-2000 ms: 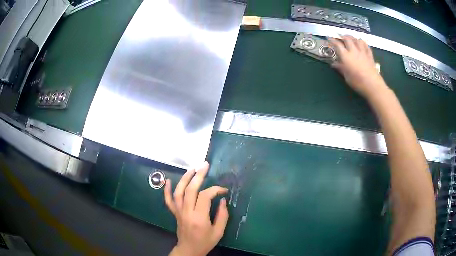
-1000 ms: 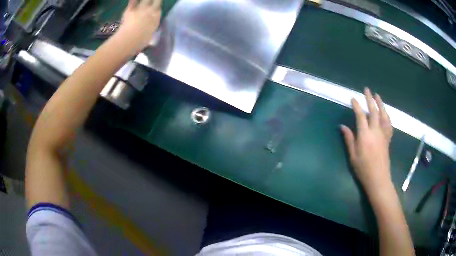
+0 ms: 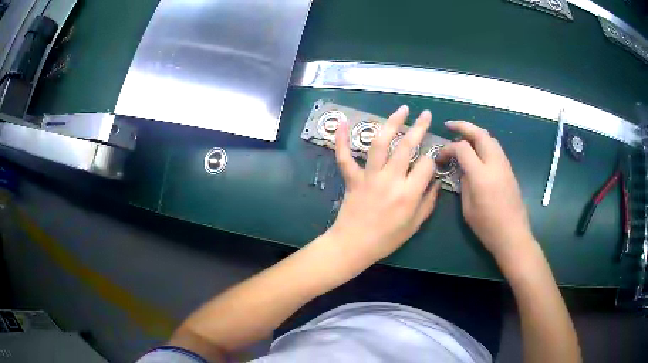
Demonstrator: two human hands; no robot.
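Observation:
A silver-grey four-ring plate (image 3: 315, 132) lies tilted on the green bench in front of me. My left hand (image 3: 387, 188) is over its middle, fingers spread across it and touching the rings. My right hand (image 3: 490, 188) is at its right end, bent fingertips on the last round insert (image 3: 446, 162). Both hands hold the plate; they partly cover the two right-hand inserts. The two left-hand inserts show bright centres. A loose ring part (image 3: 215, 161) lies on the green to the left of the plate.
A large shiny metal sheet (image 3: 213, 67) lies at upper left. A flat metal rail (image 3: 419, 81) runs behind the plate. To the right are a thin silver stick (image 3: 554, 159), a small black piece (image 3: 575, 146), red-handled pliers (image 3: 604, 198) and a clear tray (image 3: 636, 220).
My left hand has come from the sheet's far left, and my right hand from the rail, to meet on a four-ring plate now near me. The view has shifted.

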